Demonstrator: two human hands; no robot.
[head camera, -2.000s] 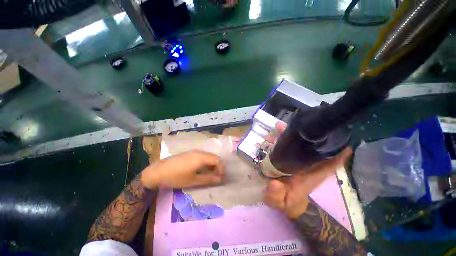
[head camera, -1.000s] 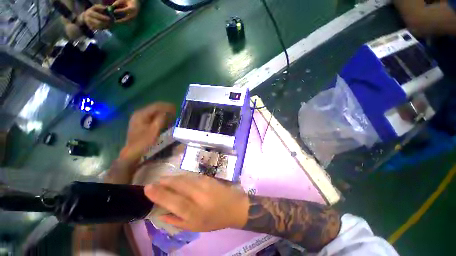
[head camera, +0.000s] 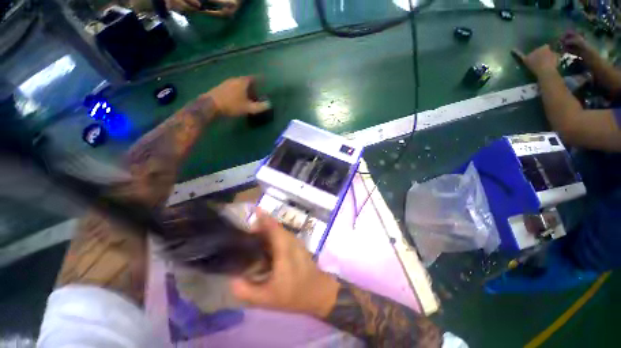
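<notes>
My left hand (head camera: 237, 97) reaches over the green belt. Its fingertips are at a small dark unit (head camera: 260, 115); blur hides whether they grip it. My right hand (head camera: 289, 272) is closed around the black electric screwdriver (head camera: 211, 241), which is blurred and slants in from the left. The driver's tip is hidden by the hand. The screw feeder (head camera: 310, 165), white-topped with blue sides and a dark window, stands just beyond my right hand. The pink cardboard pad (head camera: 354, 251) lies under the feeder and driver.
Black round units (head camera: 165, 94) and one with blue lights (head camera: 101, 109) sit on the belt (head camera: 368, 75). A pale rail (head camera: 449, 109) edges it. A clear bag (head camera: 453, 211) touches a second feeder (head camera: 538, 170) at right. Another person's arms (head camera: 568, 109) reach in at upper right.
The view has turned to the right. My left hand has gone from above the pad out to the belt, where a dark unit now shows at its fingers. My right hand has closed around the driver.
</notes>
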